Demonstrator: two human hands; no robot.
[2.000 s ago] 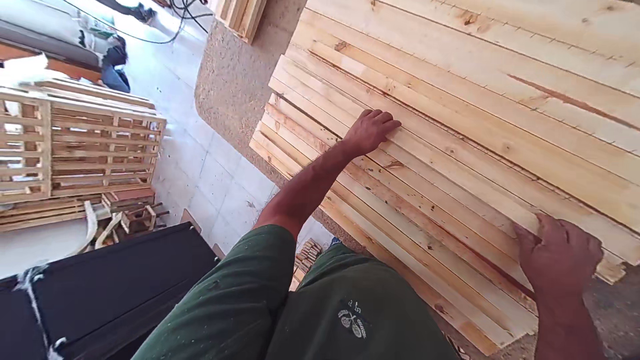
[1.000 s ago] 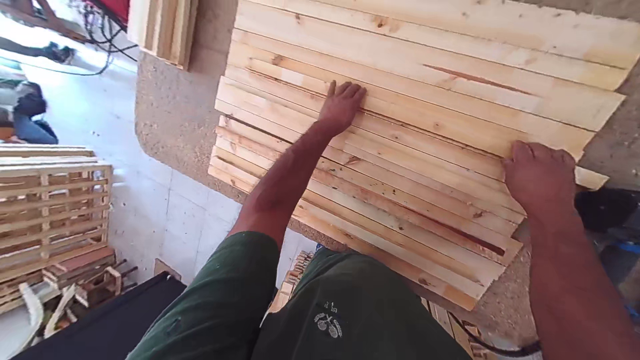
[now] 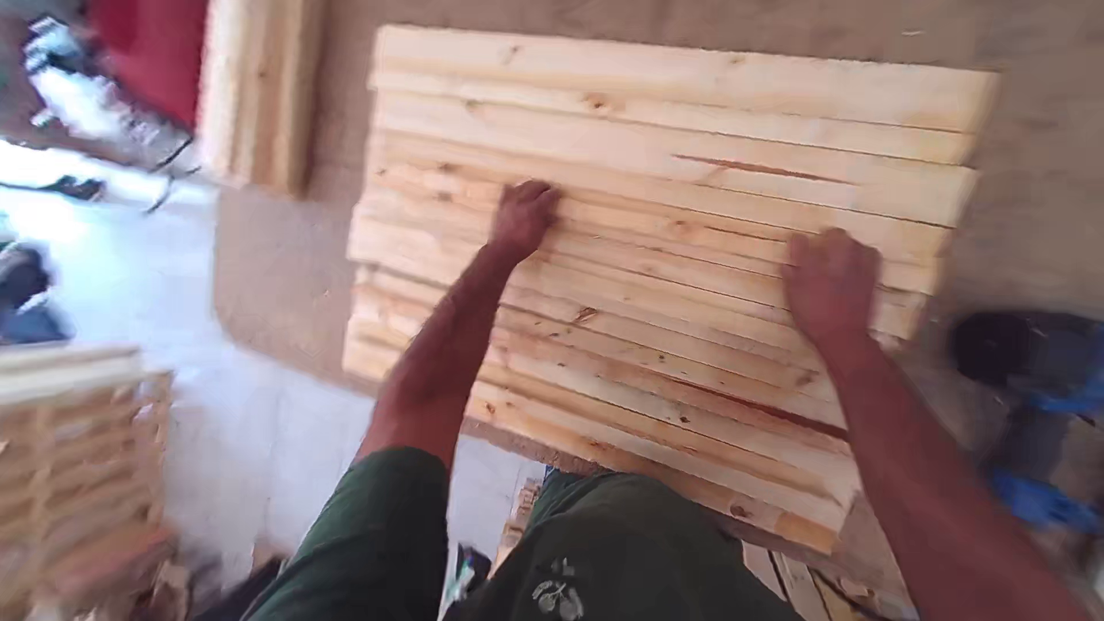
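Observation:
Several pale wooden slats lie side by side on a brown work table, some with knots and two with reddish streaks. Around the middle of the left half, my left hand rests on the slats with its fingers curled over a board edge. My right hand is slightly blurred and lies on the same middle boards near their right ends, fingers bent down. The undersides of both hands are hidden, so a firm hold is not plain.
A stack of boards stands at the table's upper left. Slatted wooden pallets are on the lower left, past the tiled floor. A dark object with blue parts sits at the right. A red thing shows at the upper left.
The middle slats under my hands now lie closer to the upper ones; the long gap there has narrowed. Both hands have moved up the layer of boards. The view has also turned.

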